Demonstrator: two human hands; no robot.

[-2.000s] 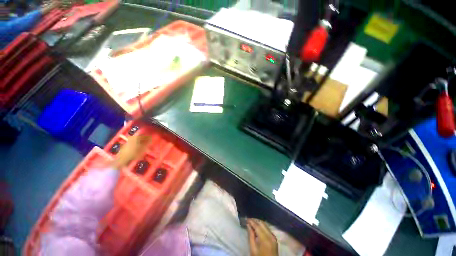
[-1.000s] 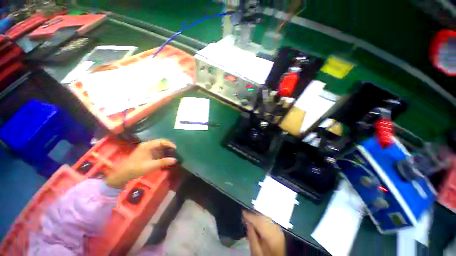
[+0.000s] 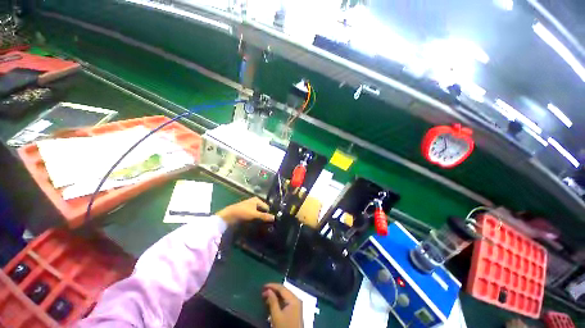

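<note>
My left hand reaches to the left black press, its fingertips in the press's lower part below the red-gripped lever. Whether it holds a workpiece cannot be told against the black metal. My right hand is at the bottom edge, fingers curled over the white taped sheet; whether a small part is in it cannot be told. The right press stands beside, with its red lever up. Dark workpieces sit in the red compartment tray at the lower left.
A grey-white control box stands behind the left press. A note pad with a pen and a red tray of papers lie left. A blue box bears a clear jar. A red pocket tray stands right.
My left hand has moved from above the lower-left tray, where it held a dark workpiece, to the left press. My right hand is now over the white sheet. The view has tilted up and right.
</note>
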